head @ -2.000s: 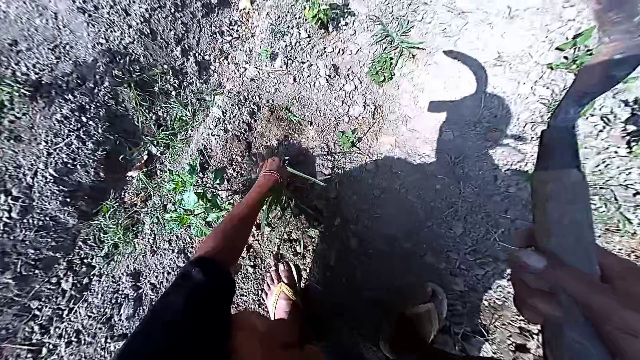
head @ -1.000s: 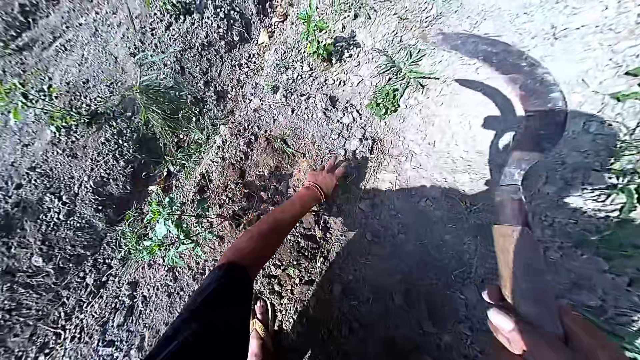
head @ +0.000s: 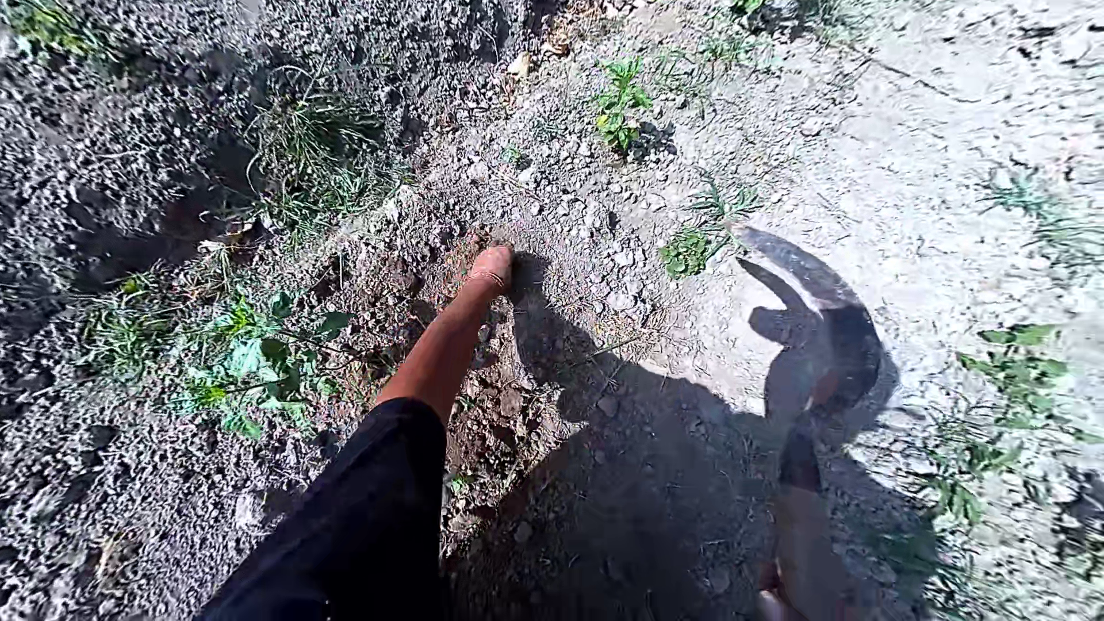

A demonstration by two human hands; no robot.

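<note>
My left hand (head: 493, 264) reaches down to loose brown soil (head: 509, 401), with a thin band at the wrist. Its fingers are hidden beneath the back of the hand, so what they touch does not show. At the lower right, my right hand (head: 770, 604) is cut off by the frame edge, with only fingertips visible around the wooden handle of a sickle (head: 849, 345). The curved, dark metal blade points up and to the left above pale ground. A low leafy weed (head: 686, 252) lies just left of the blade tip.
An upright green weed (head: 621, 108) grows at the top middle. A broad-leaved plant (head: 263, 362) and a grass tuft (head: 315, 147) are on the left. More weeds (head: 1022, 371) stand at the right edge. My shadow covers the lower middle ground.
My left hand has moved back to the left over the soil, and its spread fingers are now out of sight. The right hand still holds the sickle, lower in view. My foot has left the view.
</note>
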